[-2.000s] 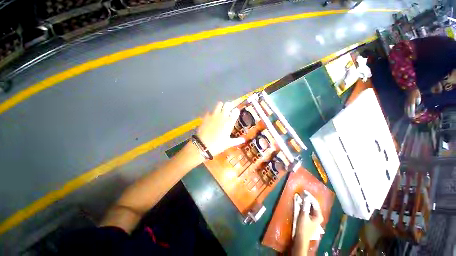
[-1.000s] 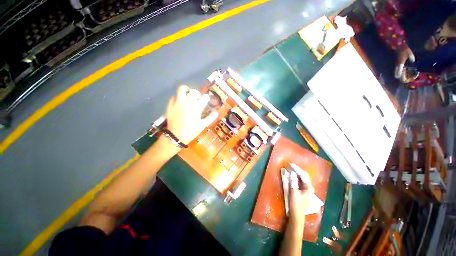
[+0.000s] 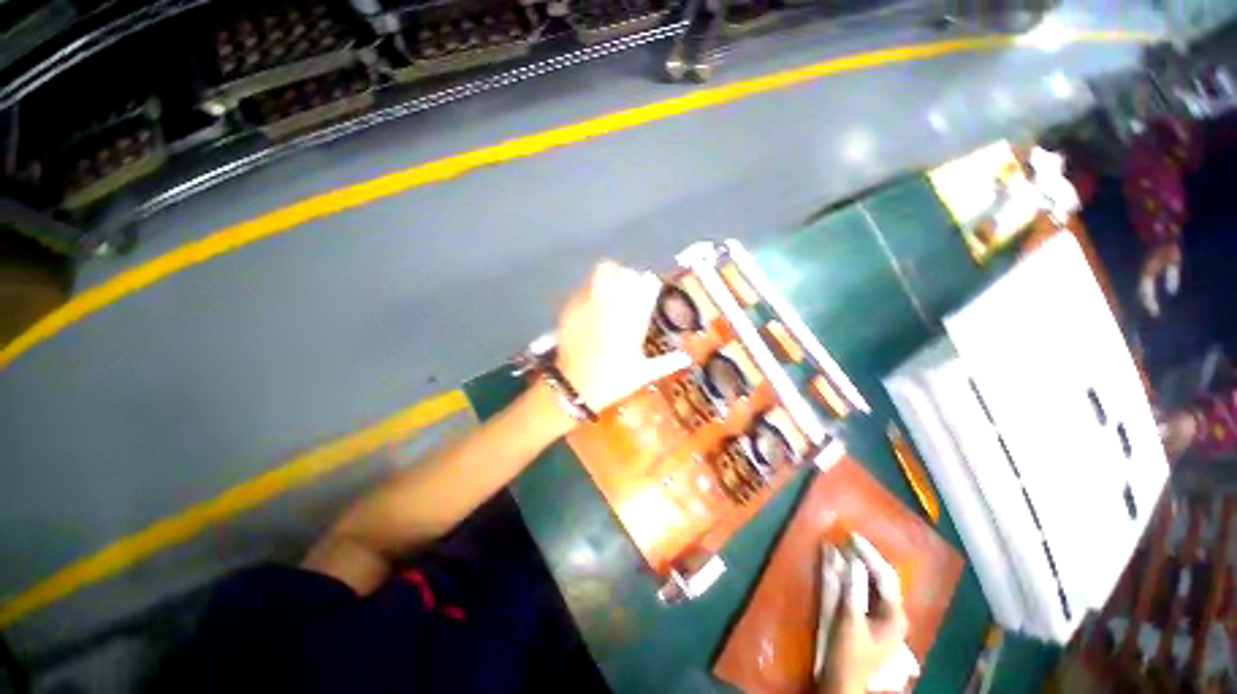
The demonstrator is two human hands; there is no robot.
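The orange assembly fixture (image 3: 638,475) lies on the green bench, with three black coils in a row beside its silver clamping bar (image 3: 762,339). My left hand (image 3: 606,339) is over the fixture's far left part, fingers at the farthest coil (image 3: 678,309); whether it grips anything is hidden. The middle coil (image 3: 729,376) and the nearest coil (image 3: 769,443) sit in their nests. My right hand (image 3: 863,637) is on the plain red-orange work plate (image 3: 773,626), closed on a white cloth (image 3: 830,597). The hand is cut off by the bottom edge.
A thick white foam tray (image 3: 1045,407) with dark slots stands right of the plates. An amber-handled tool (image 3: 914,475) lies at its edge. A yellow sheet (image 3: 979,203) is at the bench's far end. Another person's sleeve and hand (image 3: 1160,278) show at the right. Wire racks (image 3: 407,61) stand across the floor.
The camera view has shifted, so the bench appears farther right and lower than one second ago. My left hand remains at the farthest coil and my right hand on the cloth.
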